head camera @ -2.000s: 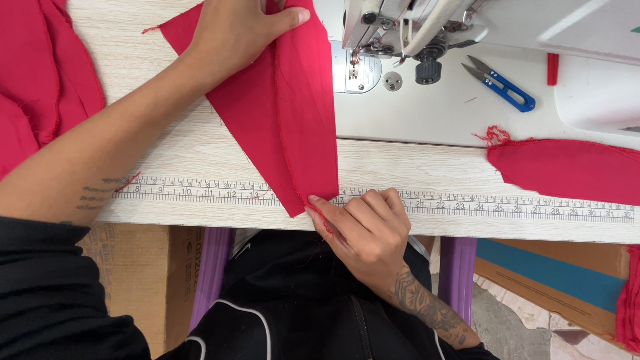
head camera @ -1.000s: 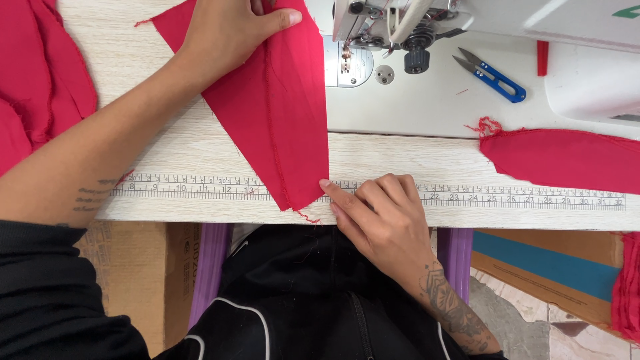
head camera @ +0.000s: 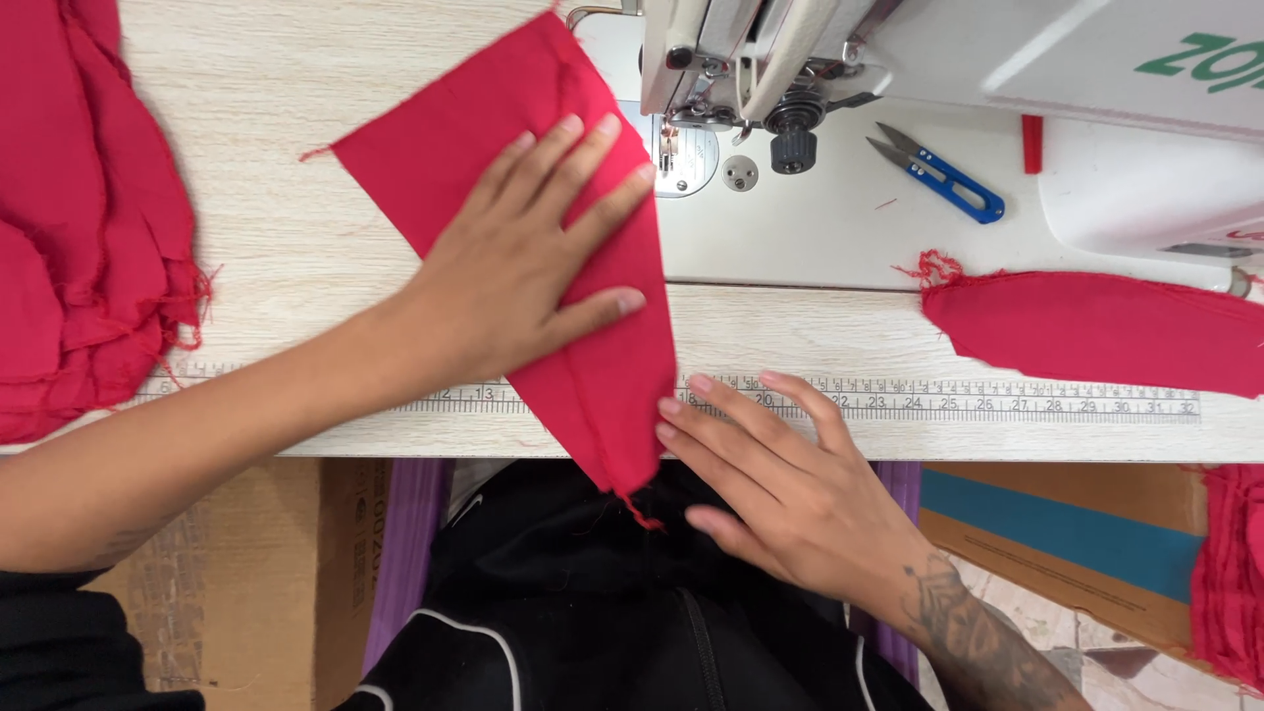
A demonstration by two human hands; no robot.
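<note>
A tapering piece of red fabric (head camera: pixel 464 158) lies on the pale wooden table, its narrow end hanging past the front edge with loose threads. My left hand (head camera: pixel 523 247) rests flat on the fabric, fingers spread, pressing it without gripping. Beside the fabric's lower right edge is my right hand (head camera: pixel 770 474), fingers apart, its fingertips at or very near the cloth. The sewing machine's presser foot and needle area (head camera: pixel 670 148) stands just right of the fabric's upper part.
Blue thread snips (head camera: pixel 948 183) and a small red strip (head camera: pixel 1032 145) lie on the machine bed. Another red piece (head camera: pixel 1106 326) is at right, a red fabric pile (head camera: pixel 89 227) at left. A measuring scale (head camera: pixel 849 400) runs along the front edge. Cardboard boxes stand below.
My left hand has moved down the fabric and now lies flat with fingers spread. The fabric's narrow end sits farther over the table edge. My right hand has opened out beside it.
</note>
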